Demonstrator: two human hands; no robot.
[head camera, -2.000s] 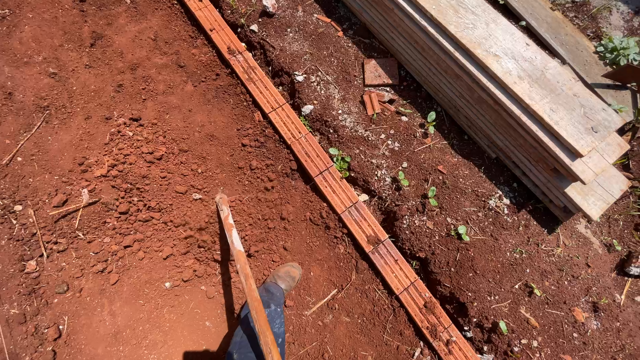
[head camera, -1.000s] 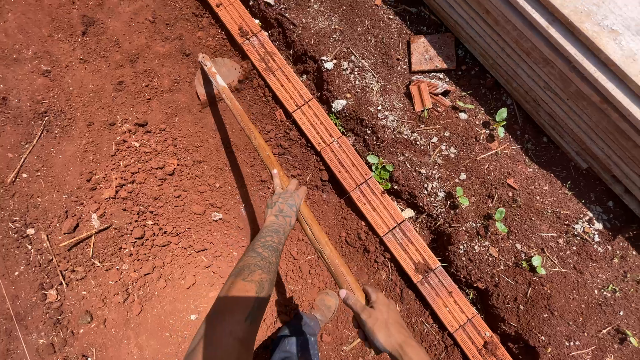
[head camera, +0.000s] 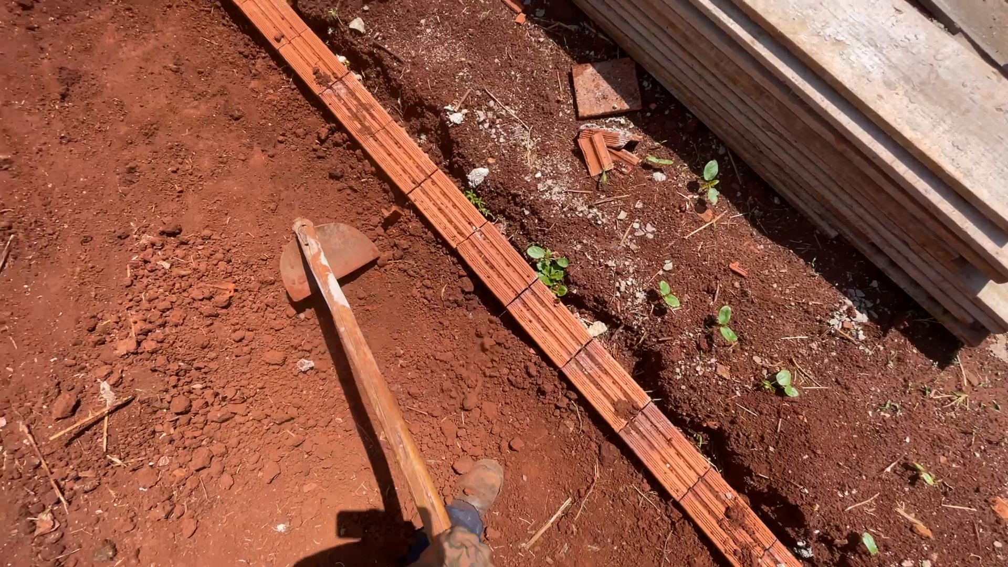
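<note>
A hoe lies across the lower left of the head view, its rounded metal blade on the loose red soil and its wooden handle running down to the bottom edge. There a tattooed hand, apparently my left hand, is closed around the handle, cut off by the frame. My right hand is out of view. To the right of the hoe, a long row of ribbed clay bricks runs diagonally along the soil, apart from the blade.
My shoe stands beside the handle. Beyond the brick row are a narrow trench, small green seedlings, a square clay tile and broken brick pieces. A stack of boards fills the upper right. Clods and dry twigs lie at left.
One second ago both hands were visible on the handle; now only one shows, at the bottom edge. The hoe blade has moved back toward me, away from the upper part of the brick row.
</note>
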